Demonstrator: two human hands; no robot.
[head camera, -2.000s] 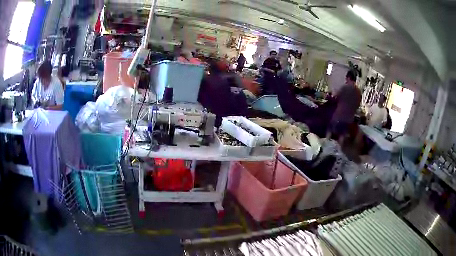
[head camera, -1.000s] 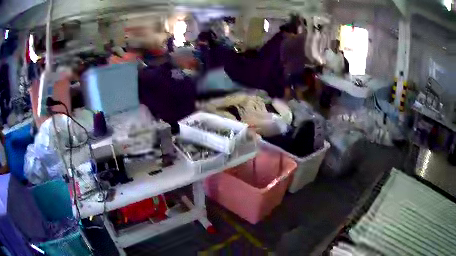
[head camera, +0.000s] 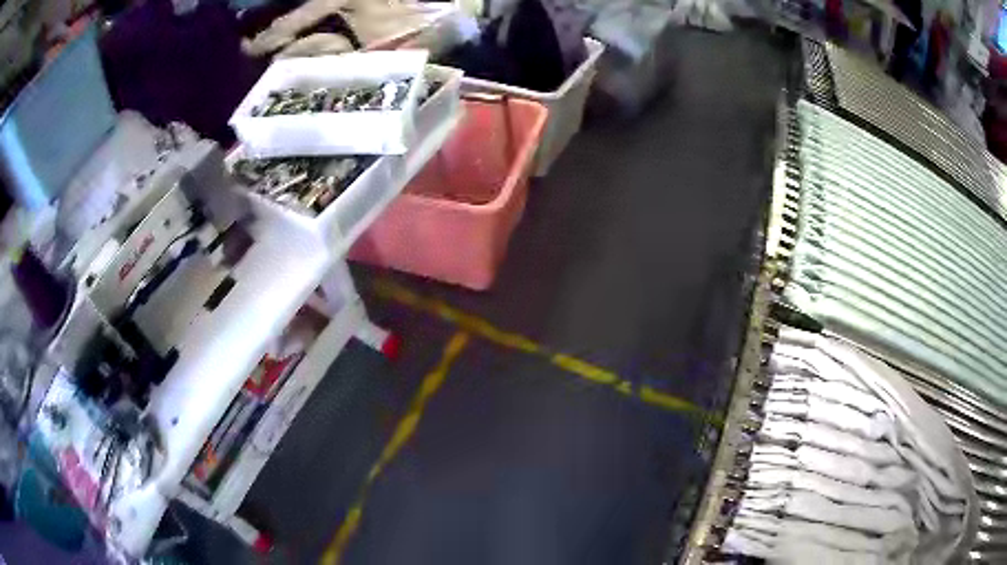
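Observation:
No hand is in the picture. A low rack of parallel metal rods runs along the right side. A pale green ridged panel lies flat on it. Nearer, a cream or white fabric piece lies on the rods in bunched folds, with a smoother curved edge at its right. The near end of the cream piece is cut off by the picture's bottom edge.
A white sewing table stands at the left, with a sewing machine and white trays of small parts. A pink crate and a whitish crate stand beyond it. Yellow lines mark the dark floor.
The view has turned right and down. The rack, the green panel and the cream piece now show larger at the right; the sewing table has shifted left and the people are out of view.

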